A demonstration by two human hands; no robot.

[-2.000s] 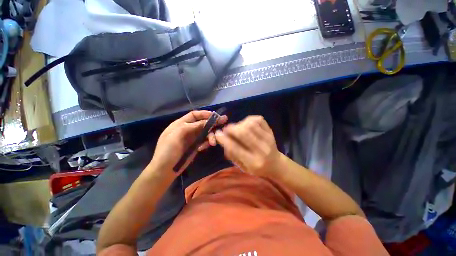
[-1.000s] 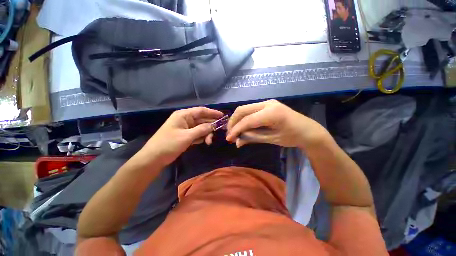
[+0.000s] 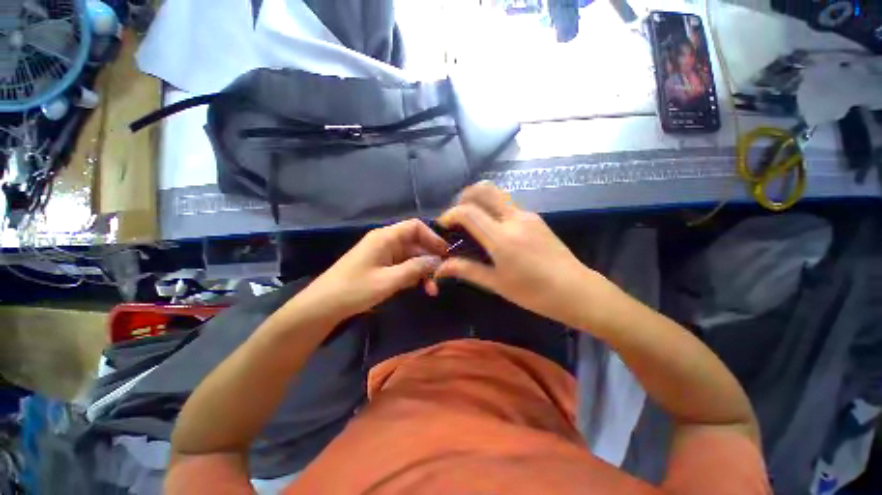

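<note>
My left hand (image 3: pixel 392 261) and my right hand (image 3: pixel 513 247) meet in front of the table's front edge. Between their fingertips is a small shiny buckle (image 3: pixel 455 246), mostly hidden by the fingers. Dark strap material shows beside it, hard to tell from the dark background. On the table, a dark grey garment panel (image 3: pixel 338 179) lies with a black strap (image 3: pixel 411 123) across it. A silver buckle sits on that strap, and one loose strap end sticks out to the left over a white cloth (image 3: pixel 198 48).
A smartphone (image 3: pixel 685 72) and yellow-handled scissors (image 3: pixel 771 168) lie at the table's right. A blue fan (image 3: pixel 39 48) and brown cardboard (image 3: pixel 131 155) are at left. A red basket (image 3: pixel 160 311) stands below left. Grey garments (image 3: pixel 754 280) hang or lie below the table.
The strap piece held along my left palm two seconds ago is now mostly hidden. My right hand has turned and closed in over the buckle. The camera view has shifted.
</note>
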